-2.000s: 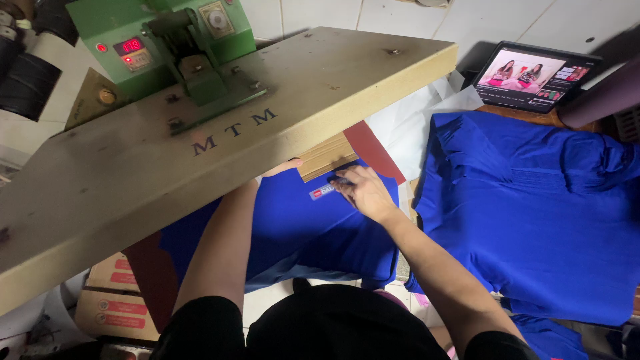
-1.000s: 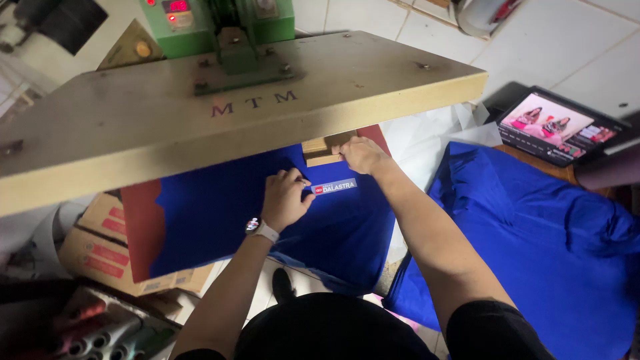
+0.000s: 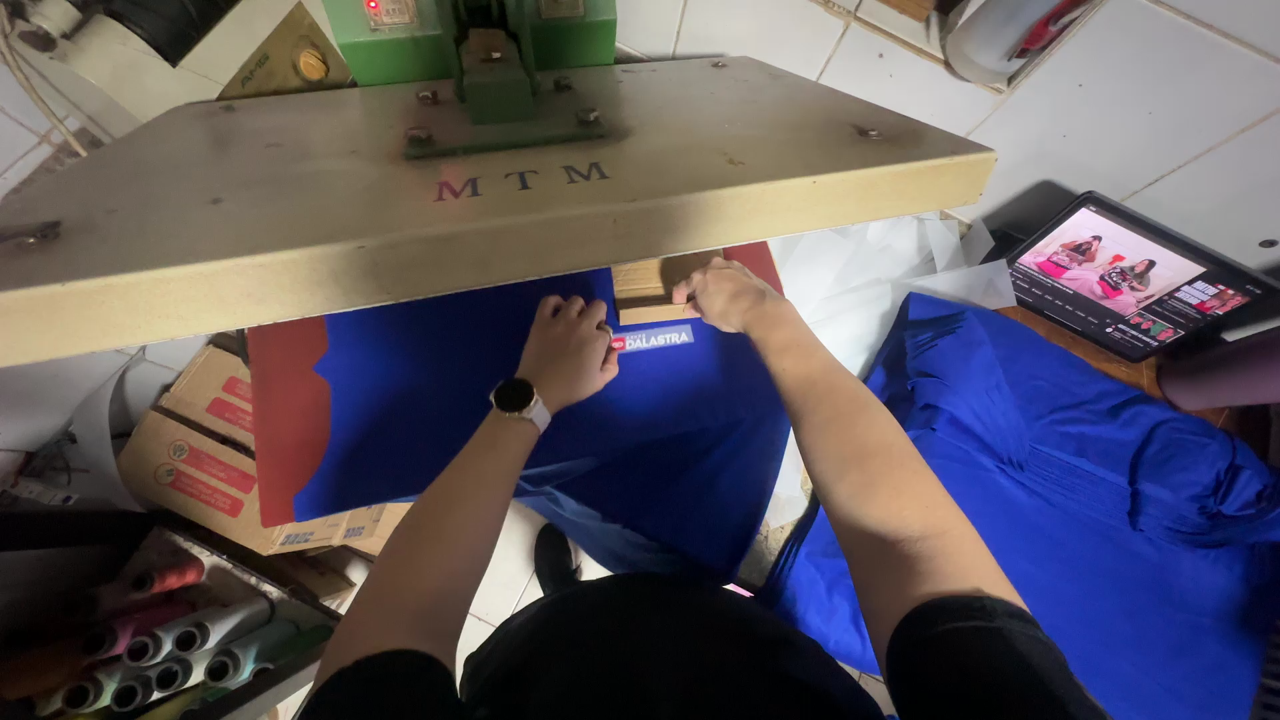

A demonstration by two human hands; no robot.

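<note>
Blue fabric (image 3: 430, 400) lies over the red lower pad (image 3: 285, 430) of a heat press, beneath its raised upper platen (image 3: 700, 150). On the fabric rests a small printed transfer (image 3: 660, 339) bearing writing. My left hand (image 3: 572, 350), with a watch at the wrist, lies on the fabric with curled fingers at the transfer's left end; whether it pinches the transfer I cannot tell. Just behind the transfer is a flat tan piece (image 3: 645, 290), seemingly cardboard or wood. My right hand (image 3: 728, 293) grips its right edge, thumb and fingers bent around it.
A pile of blue fabric (image 3: 1080, 480) lies at the right, near a tablet (image 3: 1130, 280) with a lit screen. White sheets (image 3: 850, 290) are beside the press. Cardboard boxes (image 3: 200, 460) and rolls of material (image 3: 170, 640) stand at the lower left. The platen overhangs the work.
My left hand has come from under the platen to the transfer's left end. My right hand has moved from the transfer to the tan piece. The view has swung noticeably.
</note>
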